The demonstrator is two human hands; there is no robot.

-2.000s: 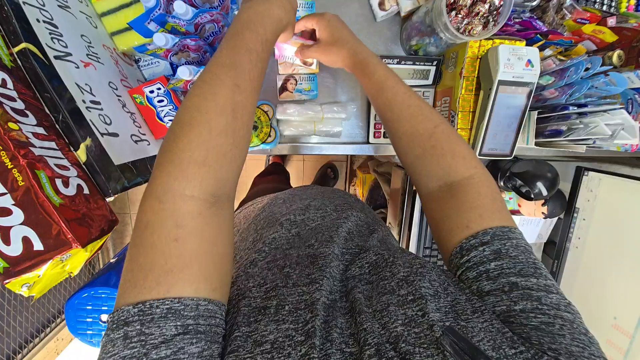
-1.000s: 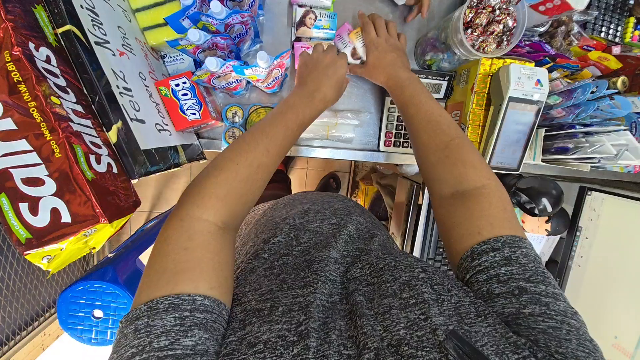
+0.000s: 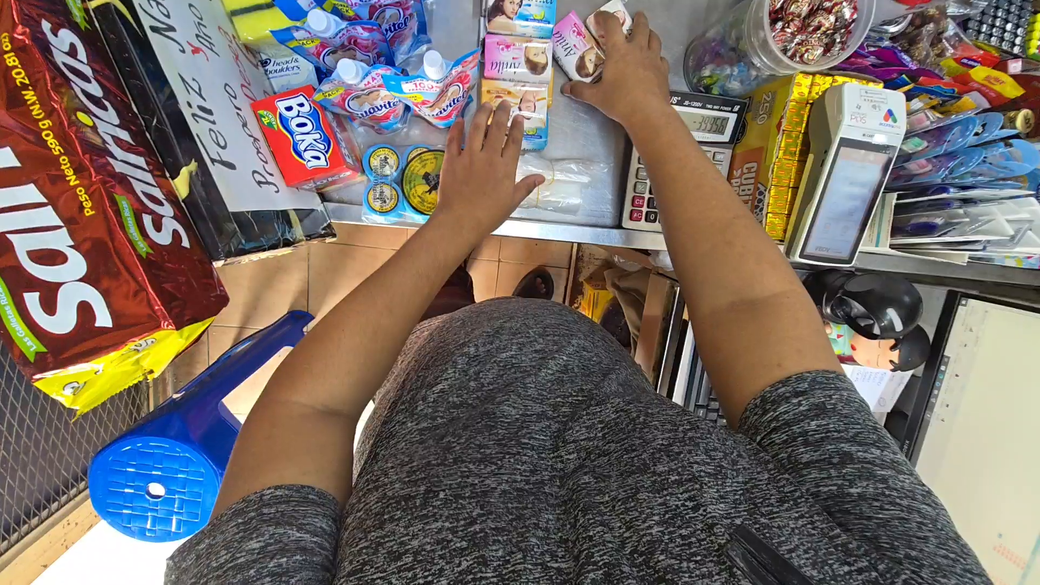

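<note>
My left hand lies with spread fingers at the lower end of a row of small soap boxes, its fingertips over a box with an orange picture. Above that box in the row are a pink box and a blue-and-green one. To the right, my right hand rests on a white box, its fingers bent over it. A pink-and-white box touches that hand's left side. Clear plastic-wrapped items lie just right of my left hand.
Pouches with white caps, a red Boka box and round tins stand on the left. A calculator, a yellow carton, a card terminal and a candy jar are on the right. A blue plastic stool is below left.
My hands, close together before, are now apart: the left has come down onto the lower boxes, the right is on the white box. Another person's hand, seen at the top earlier, is out of view.
</note>
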